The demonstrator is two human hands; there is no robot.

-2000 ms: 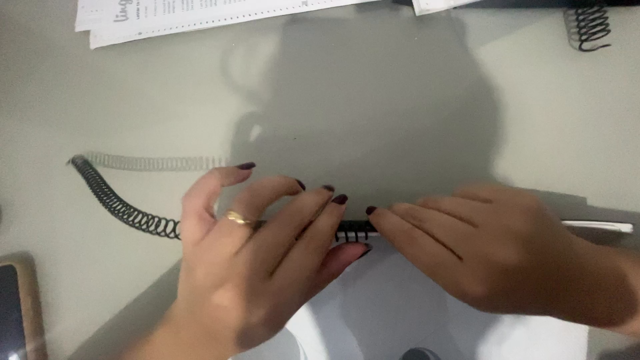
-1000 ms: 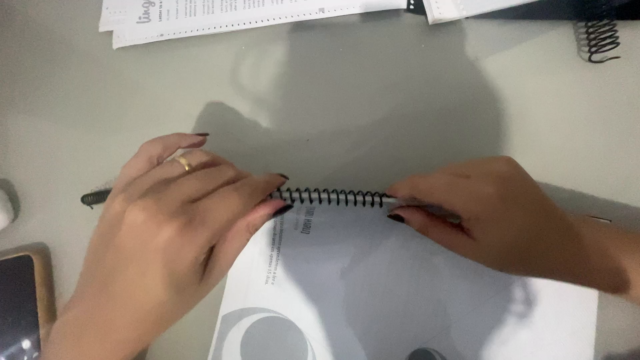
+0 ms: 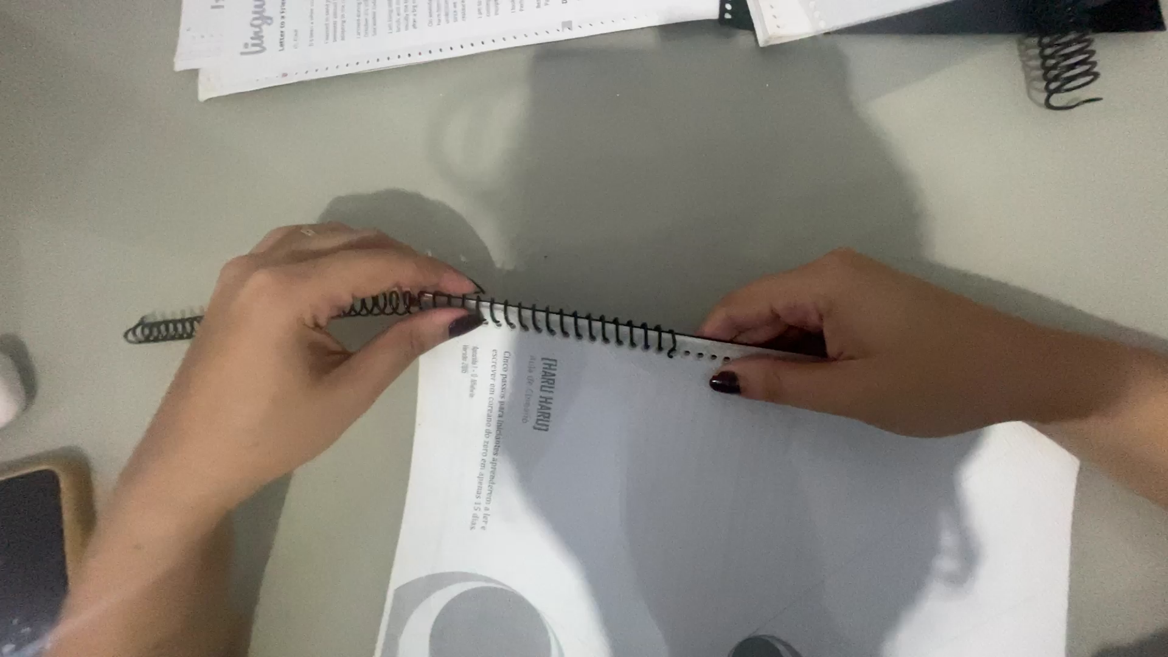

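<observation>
A black spiral binding coil (image 3: 584,322) runs through the punched holes along the top edge of a stack of printed sheets (image 3: 785,511). Its threaded part stretches from the left corner to about the middle, and the loose rest trails left behind my left hand. Thumb and forefinger of my left hand (image 3: 301,347) pinch the coil and sheet edge at the left corner. My right hand (image 3: 839,356) grips the punched edge right of the coil's end, thumb on top and fingers behind. Bare holes show between the coil's end and my right thumb.
More punched printed sheets (image 3: 438,36) lie at the top, with another white stack (image 3: 849,14) to their right. A second black coil (image 3: 1068,68) rests at the top right. A dark device with a tan edge (image 3: 68,511) and a white object (image 3: 9,388) are at the left.
Two seconds ago my hands were close together over the coil; they are now farther apart, with the threaded coil exposed between them. Bare punched holes now show beside my right hand.
</observation>
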